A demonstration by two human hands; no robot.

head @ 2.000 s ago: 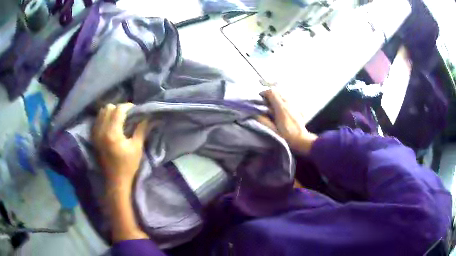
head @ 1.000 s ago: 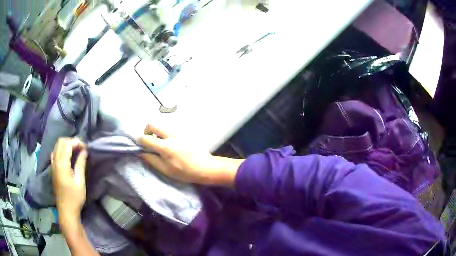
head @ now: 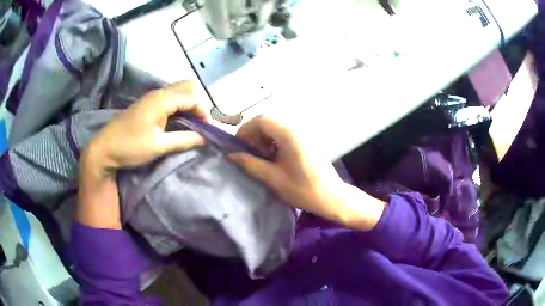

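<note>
A pale grey-lilac garment [head: 209, 203] with purple seam lines lies over the table's near edge and the lap, its left part spread to the left. My left hand [head: 146, 128] pinches the garment's purple seam edge [head: 221, 138] between thumb and fingers. My right hand [head: 284, 164] pinches the same edge a little to the right. The edge is held stretched between both hands, close to the table. No tool shows in either hand.
The sewing machine head [head: 236, 18] stands at the top, over its metal plate on the white table [head: 382, 66]. Small items lie on the table. Purple garments [head: 427, 173] and dark plastic [head: 394, 128] are at the right. A blue strip [head: 20, 224] shows at the left.
The view has shifted. Both hands have come closer together on the edge than two seconds ago. The grey cloth now hangs bunched below them, and the open loop seen earlier no longer shows.
</note>
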